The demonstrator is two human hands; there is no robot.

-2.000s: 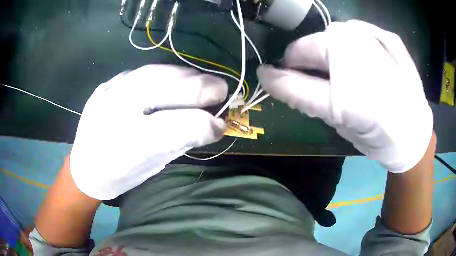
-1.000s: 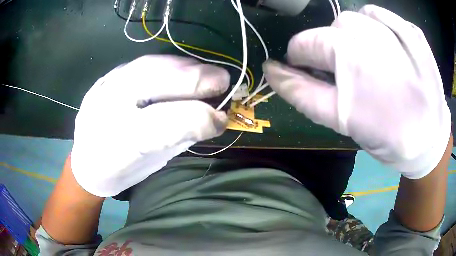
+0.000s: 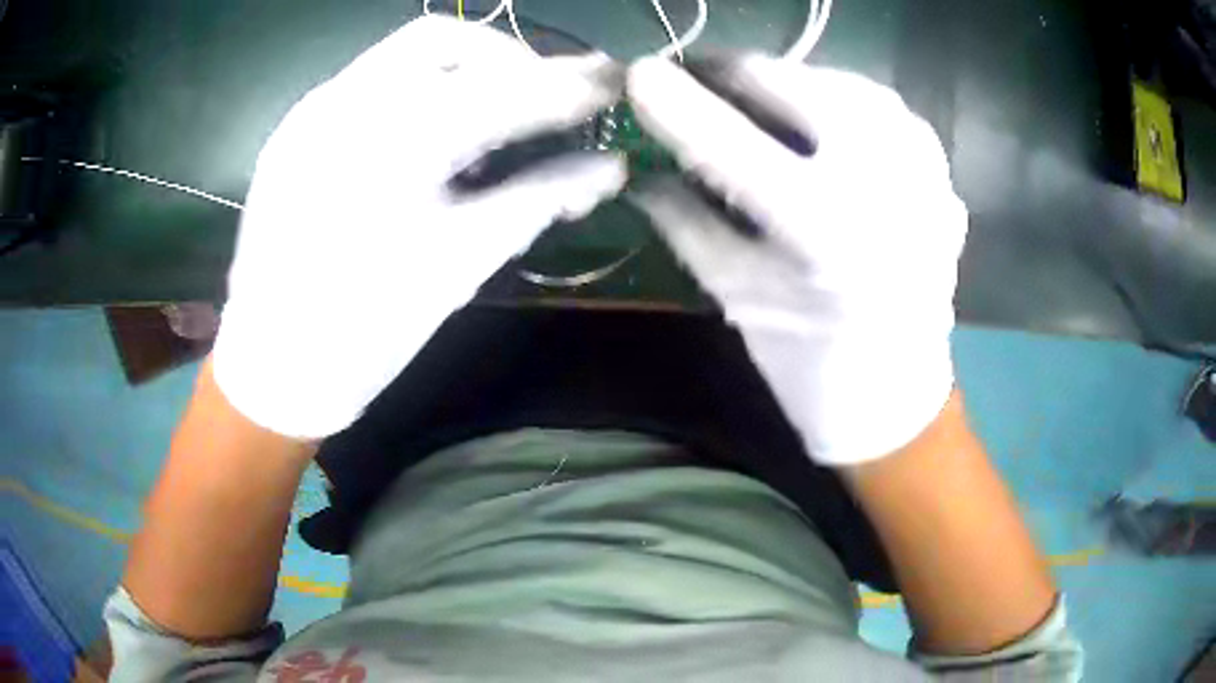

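Note:
My left hand (image 3: 387,214), in a white glove, and my right hand (image 3: 814,227), also gloved, meet at the centre above the dark green bench. A small circuit board (image 3: 622,134) is between their fingertips with its green side showing. The fingers cover most of it and are blurred. Thin solder wire (image 3: 147,178) runs from the left to my left hand, and a curved end (image 3: 580,278) shows below the hands. White lead wires (image 3: 810,30) come from the top edge. Where they meet the board is hidden.
A yellow plate (image 3: 1156,142) lies on the bench at the far right. A dark object (image 3: 16,167) stands at the left edge. The bench's front edge (image 3: 600,306) runs just below the hands. Below are the blue floor with yellow lines and the wearer's clothed lap.
The board has moved up and now shows its green side instead of the yellow-tan one. My right hand has come left to it. The view has shifted and the terminals are out of sight.

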